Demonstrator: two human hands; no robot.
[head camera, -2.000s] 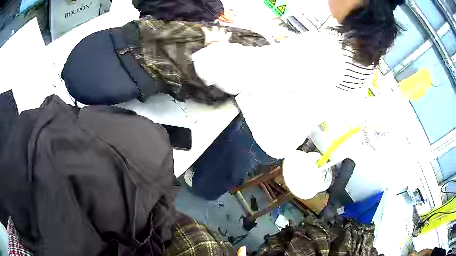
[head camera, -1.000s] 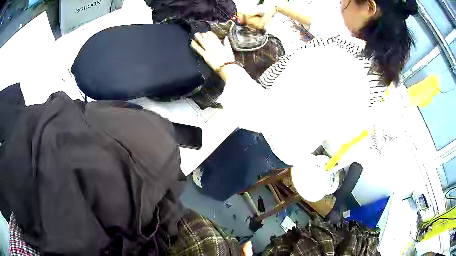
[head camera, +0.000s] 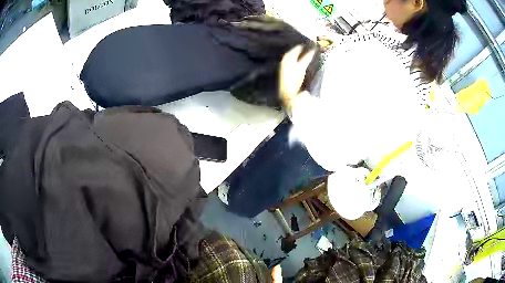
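Note:
A bulky dark brown garment bundle (head camera: 105, 188) fills the lower left, with a thin loop hanging near its lower right. A plaid piece (head camera: 227, 261) shows below it at the bottom edge. Another crumpled plaid piece (head camera: 360, 266) lies to its right, cut off by the frame. A small bit of skin, perhaps a fingertip of my left hand (head camera: 276, 273), shows beside the first plaid piece. The rest of that hand is hidden or cut off, so its grip cannot be told. My right hand is not seen.
A coworker in white handles plaid cloth (head camera: 257, 52) on the dark pressing board (head camera: 155, 65). A black phone (head camera: 210, 147) lies on the white table (head camera: 213, 113). A wooden stool (head camera: 310, 210) and blue crate (head camera: 412, 231) stand below, right of centre.
The plaid cloth came off the rounded end of the pressing board and now lies across its right part, blurred under the coworker's hand. The brown bundle stays almost in place.

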